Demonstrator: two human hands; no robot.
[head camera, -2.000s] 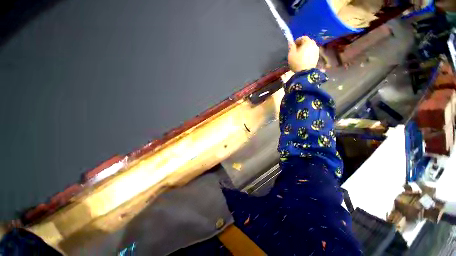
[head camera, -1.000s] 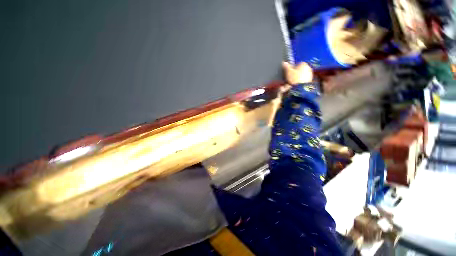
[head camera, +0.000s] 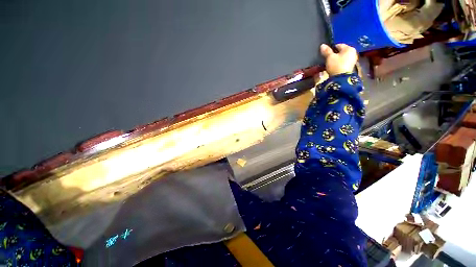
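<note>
A wide dark grey sheet (head camera: 156, 57) covers the bed and runs out of the picture at the top and left. My right hand (head camera: 340, 60) is bare and closed on the sheet's near right corner, where a narrow pale edge runs upward. A short black handle-like piece (head camera: 292, 89) lies along the board's edge just left of this hand. My left hand is out of the picture; only its patterned blue sleeve (head camera: 31, 237) shows at the bottom left.
The red-brown board edge (head camera: 203, 107) and pale wooden edge (head camera: 156, 148) run between my body and the sheet. A blue tub (head camera: 365, 26) with brown paper stands beyond my right hand. Red-brown blocks (head camera: 455, 151) and brown scraps (head camera: 409, 234) are at the right.
The view has tilted and shifted. My right hand stays on the sheet's corner and shows farther right. More of my left sleeve has come into view at the bottom left.
</note>
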